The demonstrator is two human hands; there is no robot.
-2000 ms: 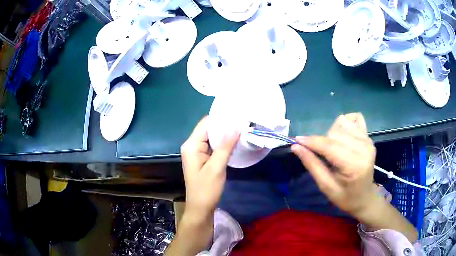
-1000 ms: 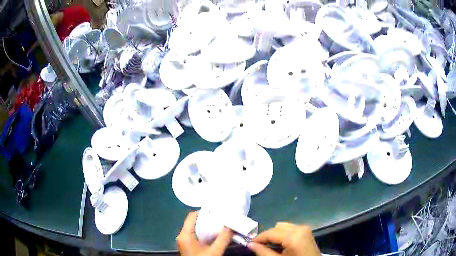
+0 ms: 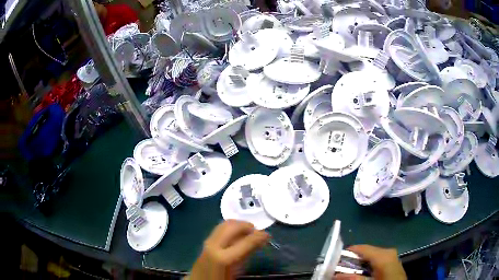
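Note:
A round white base [image 3: 330, 252] is seen nearly edge-on at the bench's front edge, its slotted bracket facing right. My right hand [image 3: 378, 262] grips it at the bracket side; the lower part of the hand is cut off by the frame. My left hand [image 3: 232, 249] is apart from that base, to its left, with fingers curled and slightly blurred. A short thin pale strand shows by its fingertips; whether it is held is unclear. Two white bases, one [image 3: 300, 192] overlapping the other [image 3: 241, 205], lie just beyond my left hand.
A large heap of white bases [image 3: 335, 143] covers the back and right of the green bench [image 3: 87, 219]. A smaller group [image 3: 205, 175] lies left of centre. A metal frame post [image 3: 112, 63] rises at the left, with dark parts, a blue item and red bundles beyond it.
The view has lifted to show more of the bench. My hands have separated. The base has moved right with my right hand and turned edge-on; my left hand has let go of it.

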